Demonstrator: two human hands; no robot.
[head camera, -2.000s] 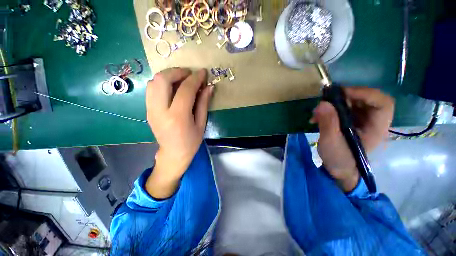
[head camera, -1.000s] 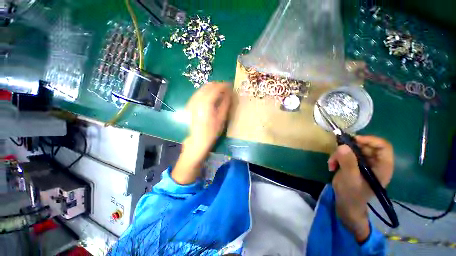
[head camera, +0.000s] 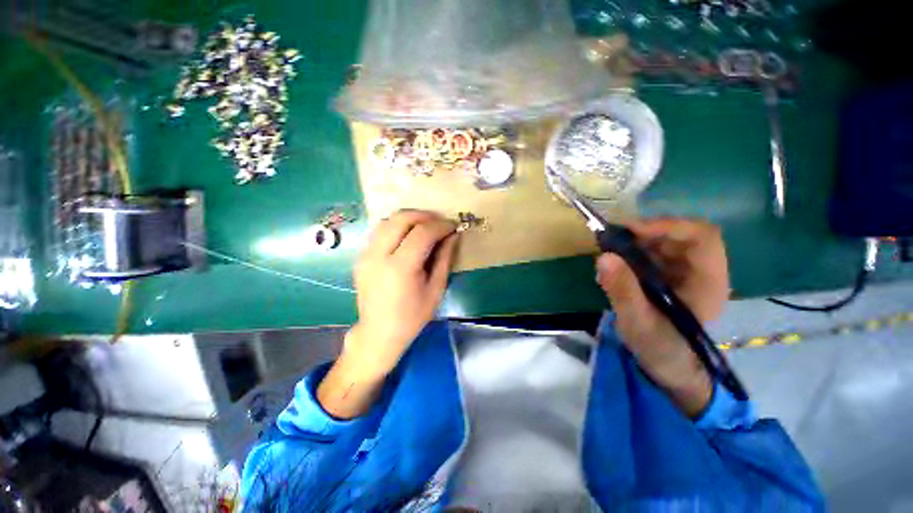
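My right hand (head camera: 669, 291) holds the black soldering iron (head camera: 666, 301), its silver tip over the near left rim of the white round tub (head camera: 649, 150), which holds silvery crumbs. My left hand (head camera: 402, 281) rests at the near left part of the tan work board (head camera: 521, 232), fingertips close to a few tiny terminals (head camera: 473, 221); whether it pinches one is too small to tell. Thin solder wire (head camera: 270, 273) runs from the reel (head camera: 138, 236) to my left hand. Ring coils (head camera: 430, 147) lie piled on the board beside a small round white-faced pot (head camera: 495, 167).
A clear plastic hood (head camera: 461, 60) hangs over the board's far side. A terminal heap (head camera: 245, 95) and a small ring group (head camera: 325, 236) lie left. A yellow tube (head camera: 105, 120) passes the reel. Tweezers (head camera: 777, 160) and a dark blue box (head camera: 876, 160) are at right.
Since a second ago, my left hand has moved from the board's left edge onto the board by the tiny terminals. The iron remains at the tub. The camera view has shifted.
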